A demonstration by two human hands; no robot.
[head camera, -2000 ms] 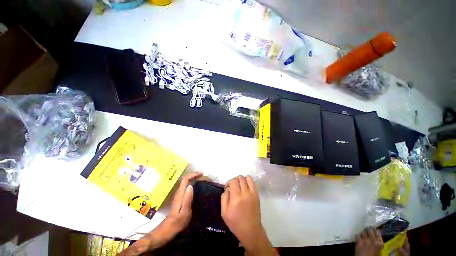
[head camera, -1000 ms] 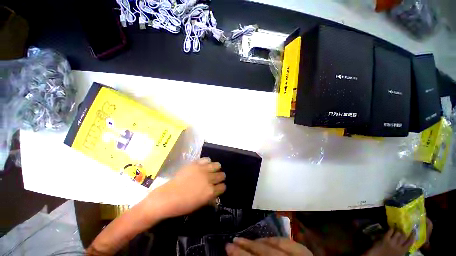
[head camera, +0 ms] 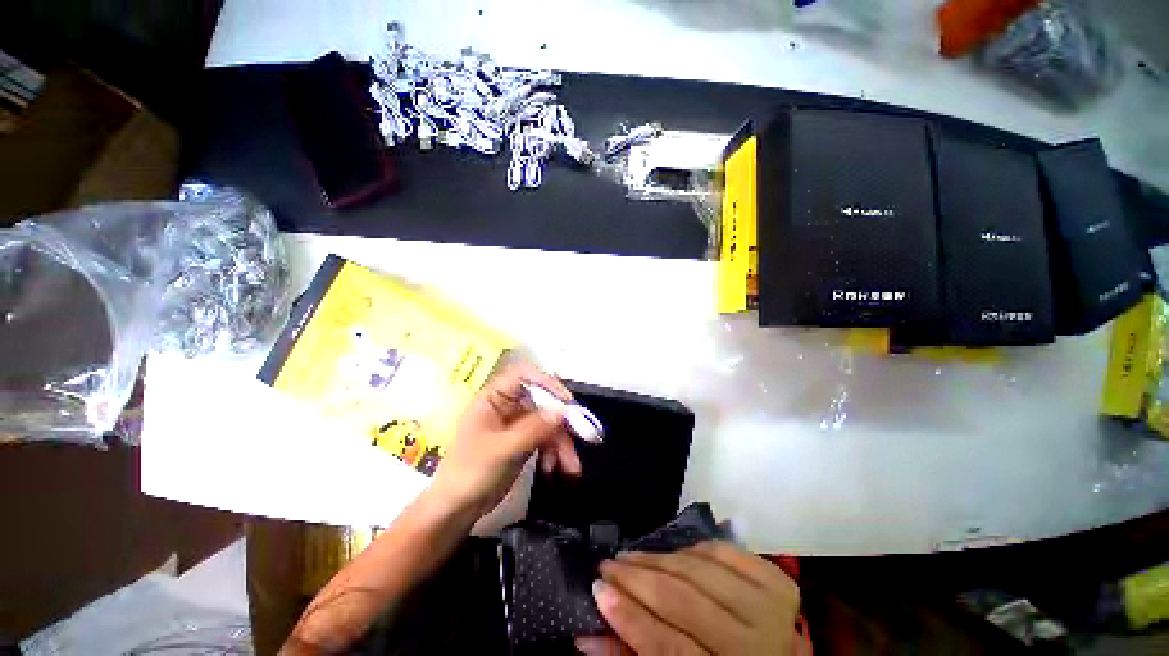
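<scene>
The black inner box (head camera: 628,449) lies at the bench's front edge, its dark surface partly hidden by my hands. My left hand (head camera: 506,436) is above its left side, fingers closed on a small white folded cable (head camera: 567,413). My right hand (head camera: 699,596) is low at the bottom edge, fingers over a black dotted piece (head camera: 545,583) in front of the box; whether this is its lid or flap I cannot tell. A yellow outer sleeve (head camera: 391,365) lies flat to the left, partly behind my left hand.
White cables (head camera: 468,109) lie heaped on the black strip (head camera: 590,212), beside a dark phone (head camera: 336,135). A clear bag of cables (head camera: 224,276) is at left, with a brown carton (head camera: 90,167) behind. Several black boxes (head camera: 859,218) lean at right. An orange flask (head camera: 981,23) is at back.
My left hand has risen from the box and now shows a white cable in its fingers. My right hand stays low at the dotted piece. The other person's hands at right are no longer in view.
</scene>
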